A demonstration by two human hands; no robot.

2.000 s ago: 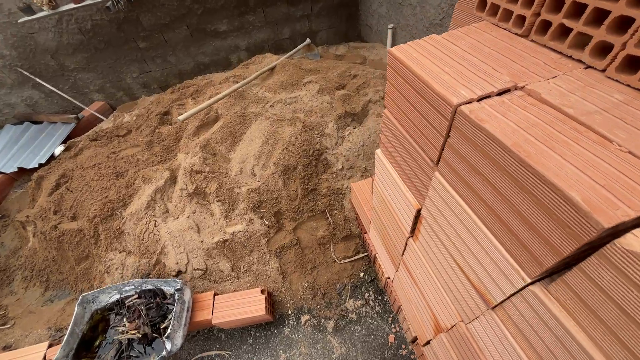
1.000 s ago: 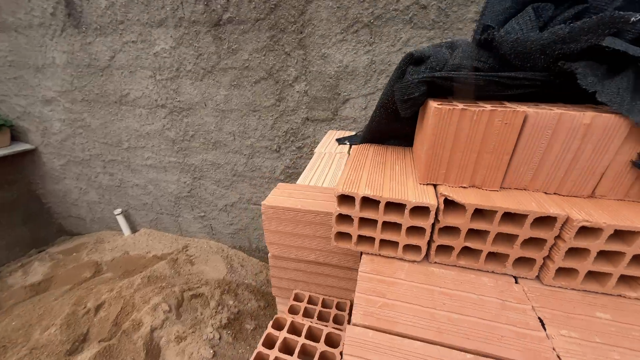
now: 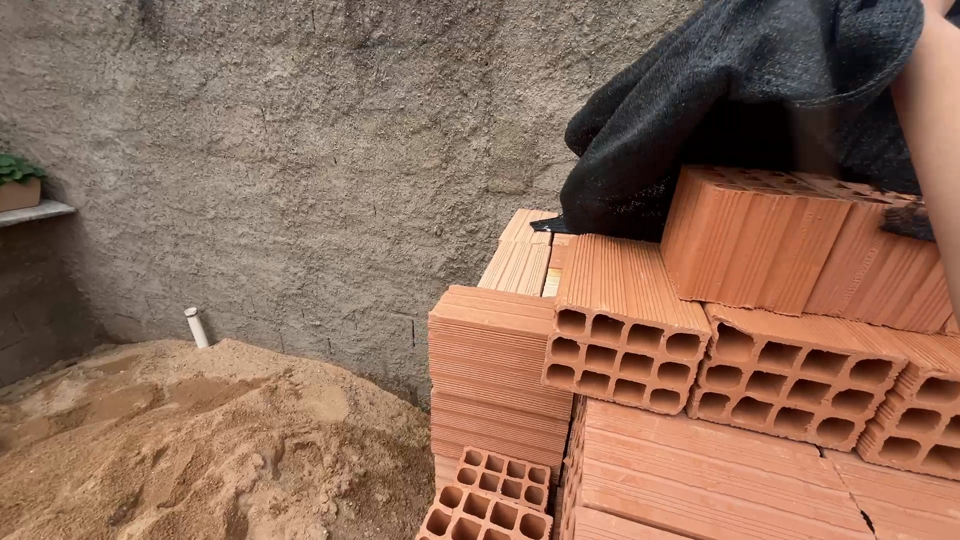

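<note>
A bare forearm [image 3: 926,127] runs along the right edge, beside a black mesh cloth [image 3: 750,67]; its hand is hidden or outside the frame, so its grip cannot be seen. It appears to be my right arm. My left hand is not in view. The cloth hangs in raised folds over the stack, with one end lying on the bricks by the wall. Beneath it, hollow clay bricks [image 3: 757,240] stand with their holes upward in the top row. Below these, other hollow bricks [image 3: 630,356] lie with their holes facing me.
A rough rendered wall [image 3: 322,172] rises behind the stack. At lower left is a sand heap [image 3: 247,435], with a white plastic pipe [image 3: 196,328] sticking up behind it. A potted plant [image 3: 19,182] stands on a ledge [image 3: 37,212] at far left. More bricks [image 3: 495,491] project low down.
The forearm has come into view at the right. The black cloth has been raised and bunched, exposing holes in the upper bricks. Earlier the view turned from the sand toward the wall and stack.
</note>
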